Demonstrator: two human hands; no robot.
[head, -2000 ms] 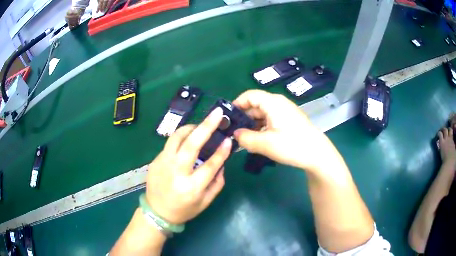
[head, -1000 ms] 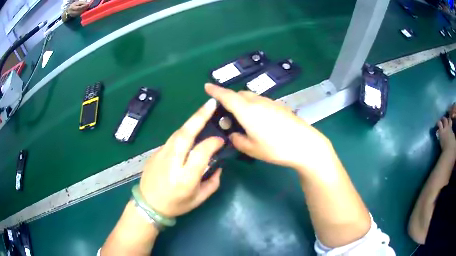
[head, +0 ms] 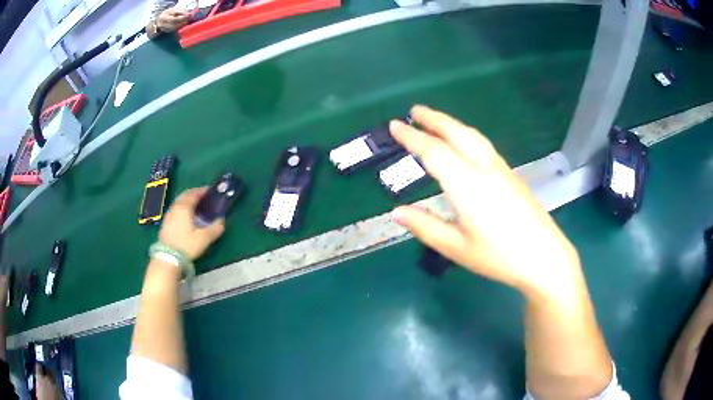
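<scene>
My left hand [head: 190, 226] has its fingers and thumb around the lower end of a black phone unit [head: 217, 197] over the green belt. The unit's round disc shows at its upper end; my hand hides its lower part. My right hand [head: 469, 195] is open and empty, fingers spread, partly covering two black phone units. One [head: 356, 151] shows a white label; the other [head: 403, 173] lies just below it. Another black phone unit [head: 289, 190], with disc and white label, lies between my hands on the belt.
A yellow-trimmed phone [head: 155, 191] lies left of my left hand. A pale rail [head: 313, 255] crosses below the belt to a metal post [head: 602, 86]. Phone units [head: 623, 176] stand by its foot. A dark piece [head: 434, 262] lies under my right hand. A red tray [head: 258, 19] is beyond.
My hands have parted; no phone is between them now. My left hand has moved left to a phone on the belt. My right hand has opened. One more black phone shows on the belt.
</scene>
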